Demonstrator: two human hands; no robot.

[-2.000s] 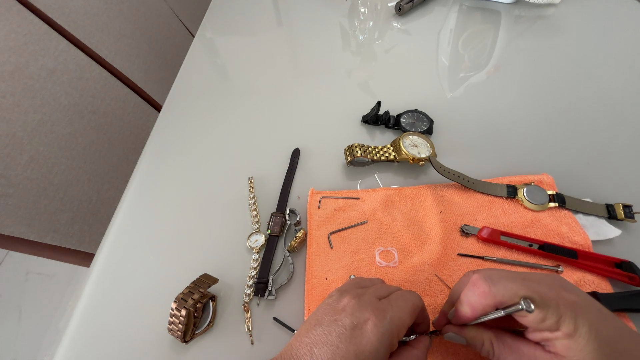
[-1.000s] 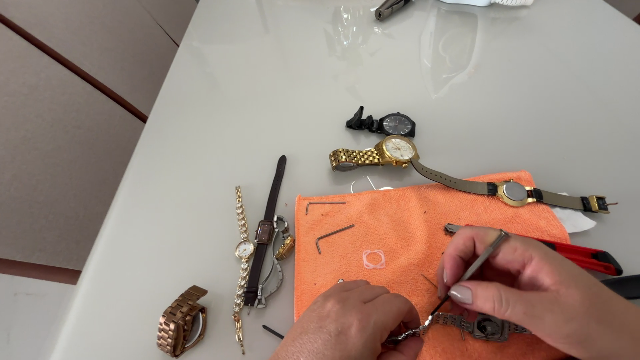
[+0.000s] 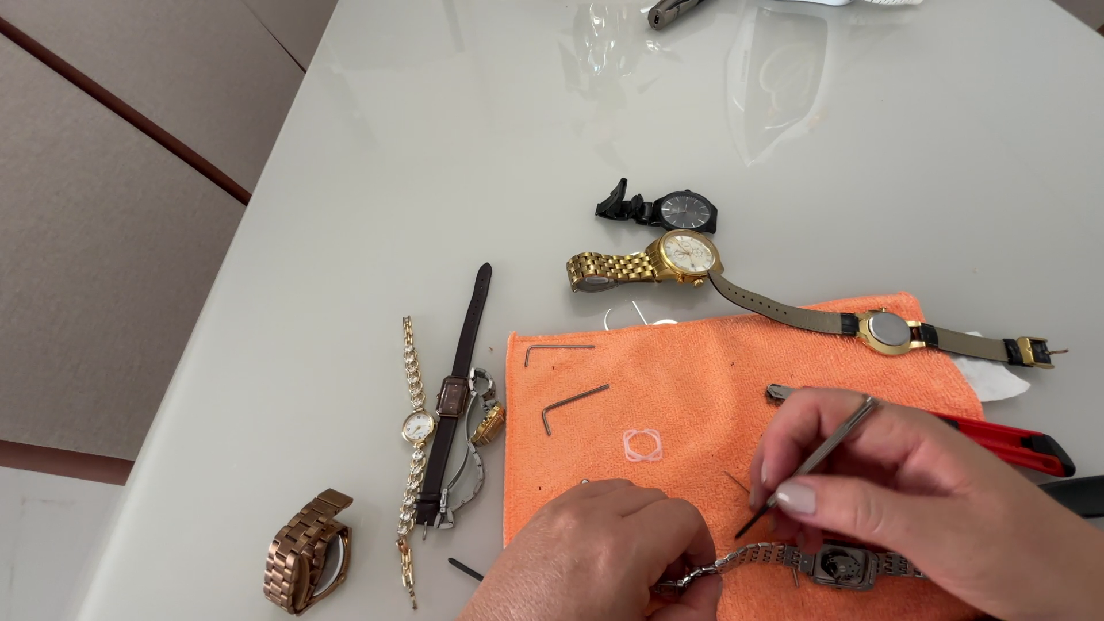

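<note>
My left hand (image 3: 604, 552) pinches one end of a silver metal watch bracelet (image 3: 759, 556) over the orange cloth (image 3: 569, 483). The bracelet's rectangular case (image 3: 843, 566) lies with its back side up, partly beneath my right hand (image 3: 862, 492). That hand holds a slim metal screwdriver (image 3: 815, 461) tilted, its dark tip just above the links near my left fingers; whether it touches them I cannot tell. A thin pin (image 3: 796, 576) is beside the case. Two hex keys (image 3: 561, 347) and a clear plastic ring (image 3: 642, 445) rest on the cloth.
A red utility knife (image 3: 1009, 440) lies behind my right hand. Several watches surround the cloth: a black one (image 3: 686, 210), a gold one (image 3: 687, 253), a strap watch (image 3: 888, 330), a jewelled bracelet watch (image 3: 419, 426), a brown-strapped one (image 3: 452, 397) and a rose-gold one (image 3: 306, 556).
The screwdriver was lower and flatter in my right hand two seconds ago; it now points steeply down. The silver watch case, hidden then, shows beneath that hand. My left hand keeps its pinch.
</note>
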